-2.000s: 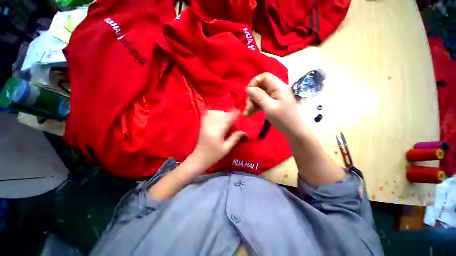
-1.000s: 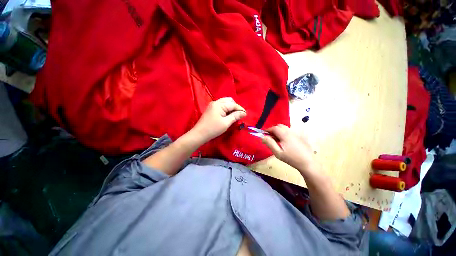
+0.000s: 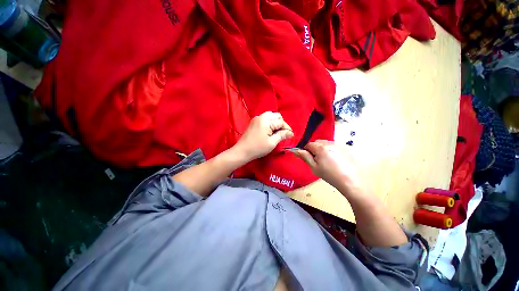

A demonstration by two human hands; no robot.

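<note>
The red garment (image 3: 199,108) covers the left and middle of the table and reaches my lap, with white lettering near its lower edge and a black strip (image 3: 310,129) beside my hands. My left hand (image 3: 266,134) pinches at the garment with closed fingers; a needle or thread is too small to see. My right hand (image 3: 323,159) holds the thread snips (image 3: 292,150), their blades pointing left at the cloth just below my left fingertips. Small dark buttons (image 3: 350,142) lie on the table to the right.
A crumpled clear bag with dark contents (image 3: 349,107) lies beyond the buttons. Red thread cones (image 3: 433,218) and a magenta one (image 3: 441,193) lie at the right table edge. More red cloth (image 3: 364,34) lies at the back. A green bottle (image 3: 25,34) stands at upper left.
My right hand, earlier raised with pinched fingers, has taken the snips from the table and brought them to the cloth by my left hand. The snips' blades now look closer together. The view has shifted.
</note>
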